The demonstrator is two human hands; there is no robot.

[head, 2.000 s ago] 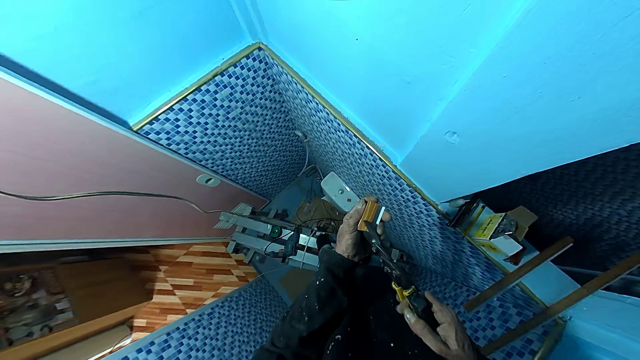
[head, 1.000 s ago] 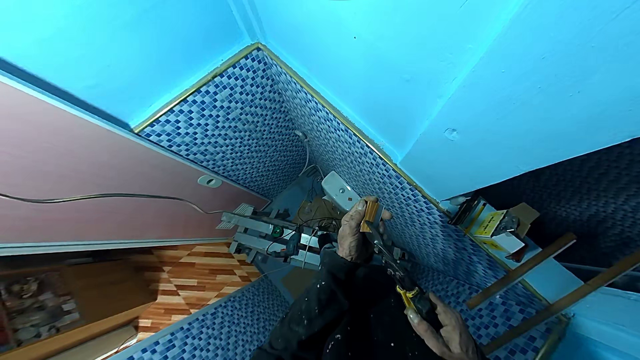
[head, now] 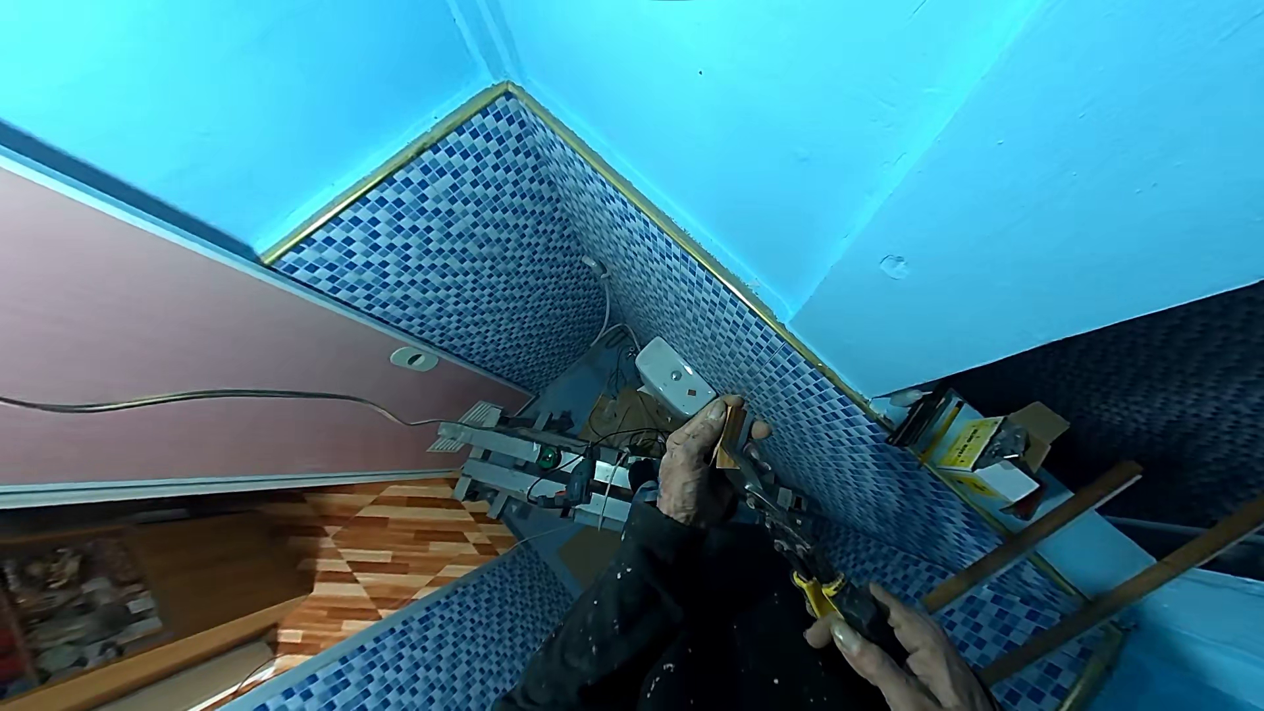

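Observation:
Near the lower middle of the head view, my left hand (head: 694, 464) grips a small gold-brown trim piece (head: 732, 437). The jaws of metal snips (head: 780, 513) with yellow-and-black handles (head: 819, 594) reach up to this piece. My right hand (head: 904, 652) is closed around those handles at the bottom right. Whether the blades touch the piece or have cut into it is too small to tell. Paint specks dot my dark sleeves.
A metal scaffold platform (head: 513, 476) carries a drill (head: 580, 484) and cables, beside a white toilet cistern (head: 675, 376). On a ledge at right stands an opened cardboard box (head: 987, 454), near two wooden rails (head: 1037, 533). Gold trim (head: 642, 202) edges the mosaic-patterned walls. A cable (head: 197, 397) crosses the pink door.
The trim piece has turned in my left hand and shows a narrower side than two seconds ago. Both hands remain in about the same place.

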